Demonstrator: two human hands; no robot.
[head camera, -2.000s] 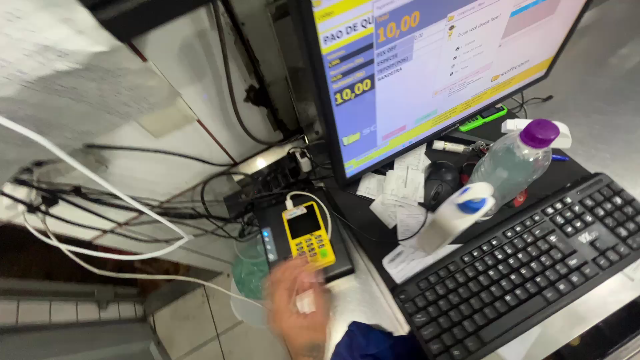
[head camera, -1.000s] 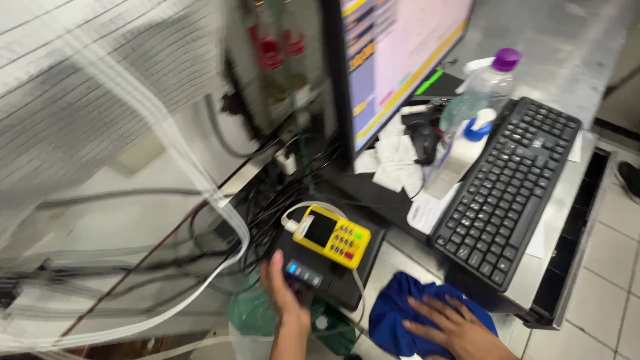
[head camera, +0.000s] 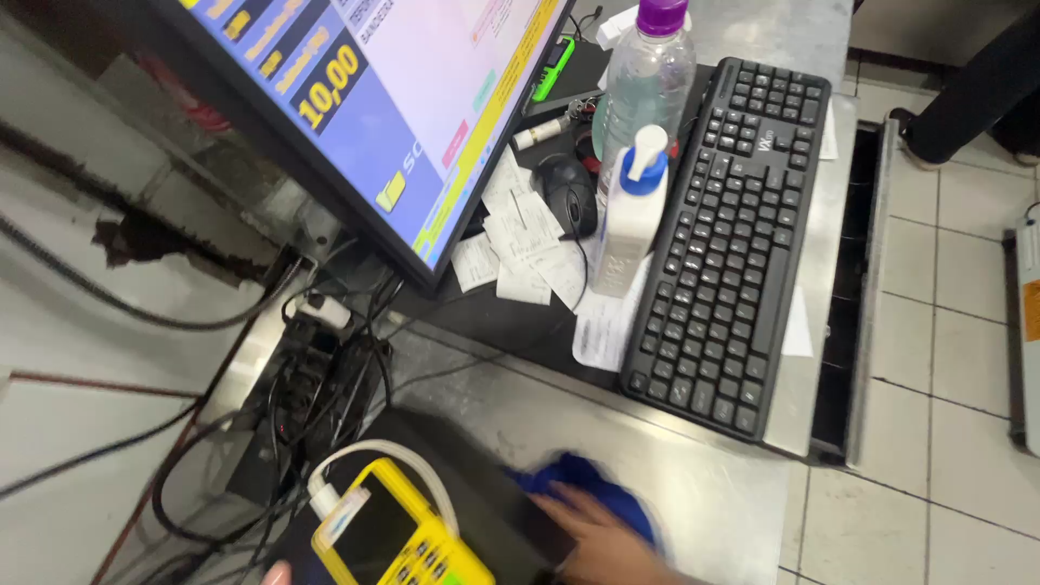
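My right hand (head camera: 603, 539), blurred, presses a bunched blue cloth (head camera: 597, 487) against the steel counter (head camera: 715, 496), close to the side of a black box-like device (head camera: 455, 443). On that device lies a yellow card payment terminal (head camera: 406, 536) with a white cable plugged into it. Only a fingertip of my left hand (head camera: 277, 574) shows, at the bottom edge by the device's left side; whether it grips the device is hidden.
A black keyboard (head camera: 731, 244), a white pump bottle (head camera: 630, 215), a clear plastic bottle with purple cap (head camera: 650, 89), a mouse (head camera: 566, 195), paper slips (head camera: 524, 244) and a monitor (head camera: 357, 106) occupy the counter. Tangled cables (head camera: 325, 406) lie left. A person's leg (head camera: 967, 89) stands upper right.
The blue cloth and my right hand have moved from below the keyboard to beside the black device. My left hand, earlier visible at the device's edge, is now mostly out of view. The view has shifted closer.
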